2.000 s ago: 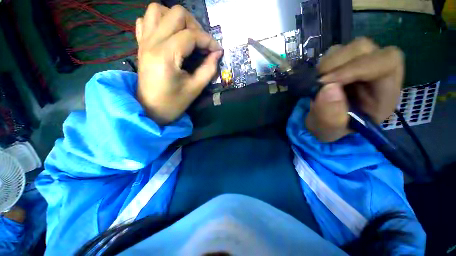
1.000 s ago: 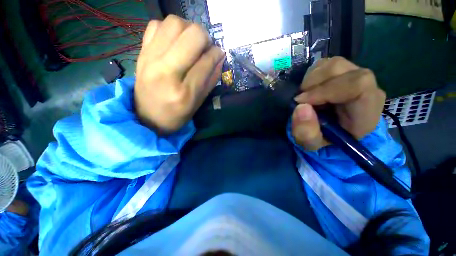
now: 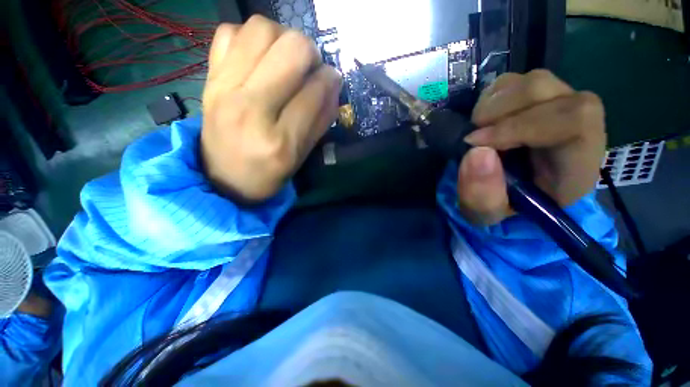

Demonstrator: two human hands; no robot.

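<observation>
My right hand (image 3: 533, 143) is shut on the dark soldering iron (image 3: 560, 230). Its metal barrel points up and left, with the tip over the upper left part of the circuit board (image 3: 371, 106). The board is a crowded strip with a teal and a yellow patch. It lies along the near edge of the open silver unit (image 3: 386, 26), which sits in a black tray (image 3: 541, 38). My left hand (image 3: 268, 109) is closed at the board's left edge, fingertips pinched together. Whatever is between those fingertips is hidden.
Red wires (image 3: 136, 38) fan out at the upper left beside long black bars (image 3: 45, 75). A small black block (image 3: 165, 109) lies by my left cuff. A white slotted tray (image 3: 637, 162) is at right, a tan board (image 3: 635, 11) at top right, a white fan (image 3: 11, 276) at left beside a blue sleeve.
The soldering iron has swung to a shallower slant, and its tip has moved left over the board. My left hand has turned, with its fingers curled closer. The small black block has come into view.
</observation>
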